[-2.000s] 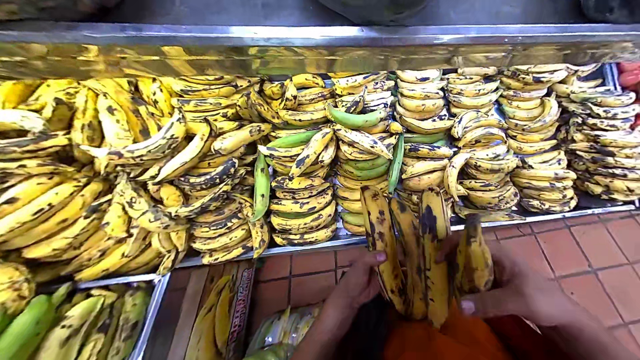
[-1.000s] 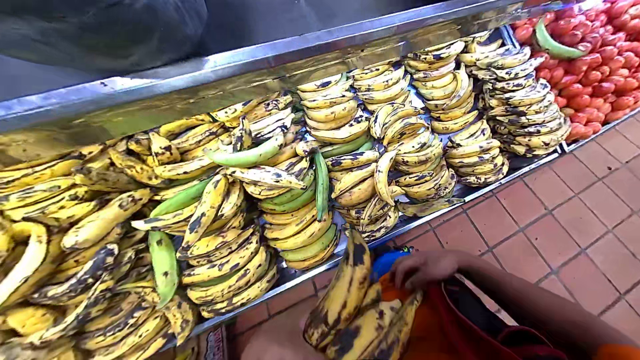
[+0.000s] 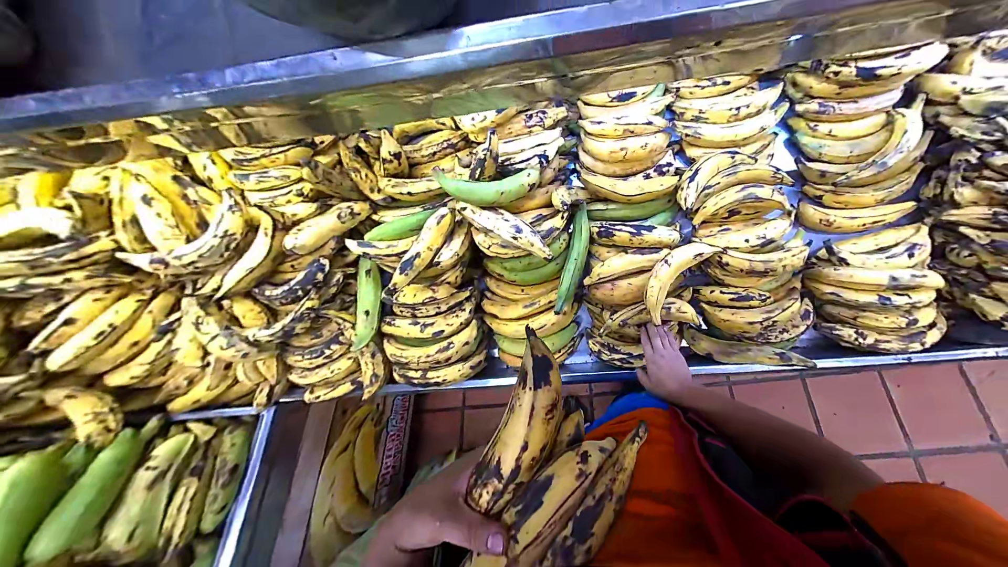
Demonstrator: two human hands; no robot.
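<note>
Several spotted yellow plantains are held together in my left hand, low in the middle of the view, with the thumb across their lower ends. My right hand reaches over the display's front edge. Its fingertips are at the lower tip of a curved yellow plantain that lies on a stack of spotted plantains; whether they grip anything cannot be told. A long green plantain leans on the neighbouring stack to the left.
Stacked plantains fill the metal display, with a metal rail behind them. A metal-edged bin of green plantains stands at the lower left, beside a box holding yellow plantains. Red floor tiles lie before the display.
The plantains, spread between both hands two seconds ago, are now together in my left hand. My right hand has moved away from them to the stacks. The view has turned.
</note>
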